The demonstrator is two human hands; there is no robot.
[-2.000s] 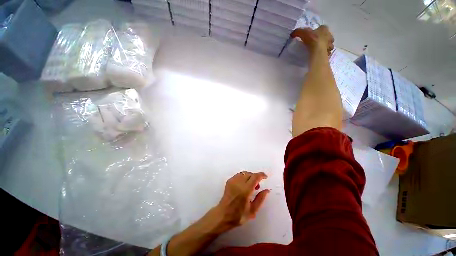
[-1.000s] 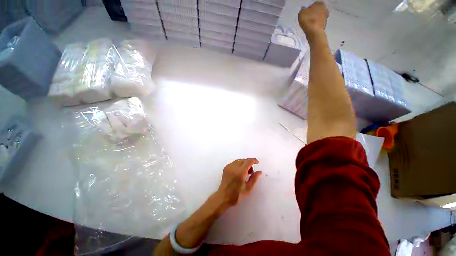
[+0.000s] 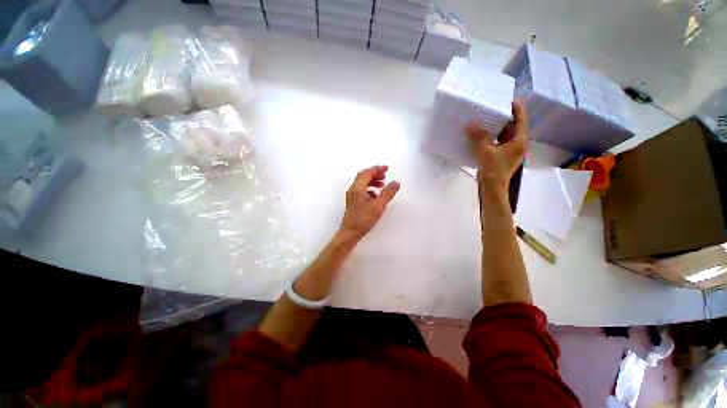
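Note:
My right hand is open at the near side of a block of stacked white boxes, thumb and fingers apart; whether it touches the block I cannot tell. My left hand is open and empty over the white bench top, left of the block. A black smartphone lies partly hidden under my right wrist, beside a white paper sheet.
Wrapped white bundles and a crinkled clear bag lie at left. More stacked boxes stand at the back and right. A brown carton, tape rolls and a yellow-green stick are at right.
My right hand has come back from beyond the boxes at the far right to the near side of the block. My left hand has moved forward over the bench. The view has shifted.

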